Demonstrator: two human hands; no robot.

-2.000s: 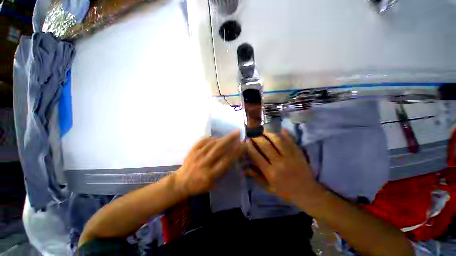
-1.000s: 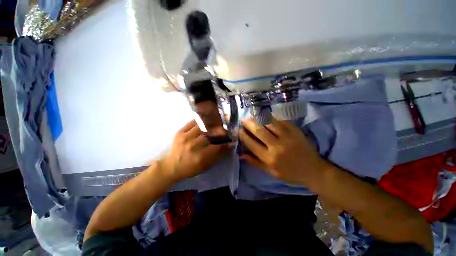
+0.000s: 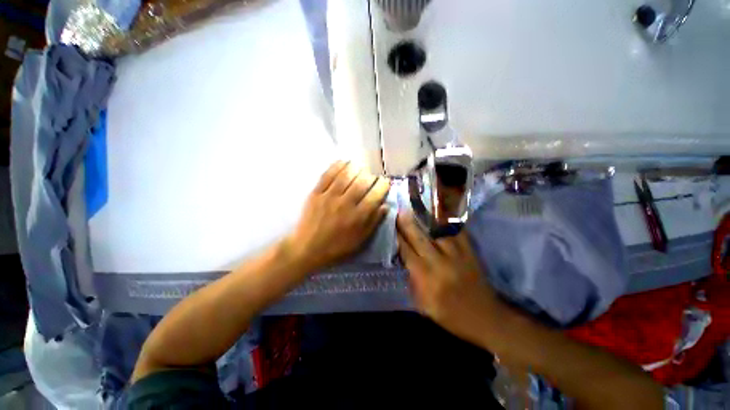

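Observation:
My left hand (image 3: 344, 210) lies flat on blue-grey cloth just left of the needle area, fingers close together. My right hand (image 3: 440, 276) is right of it, fingertips on the cloth fold between the hands and below the shiny looped guard (image 3: 452, 188). The blue-grey cloth (image 3: 552, 248) spreads right of my right hand, under the sewing machine head (image 3: 560, 80) and over the table's front edge. The needle and presser foot are hidden by the guard and fingers.
Dark red thread snips (image 3: 652, 216) lie at the right. A grey measuring scale (image 3: 192, 287) runs along the front edge. Blue-grey strips (image 3: 60, 192) hang over the left edge. A red cloth (image 3: 640, 332) is below the right edge, a white bag (image 3: 60, 364) below the left.
The view has shifted, so the machine head sits further right. My left hand has moved up beside the needle area and flattened. The cloth between and below my hands shows less than before.

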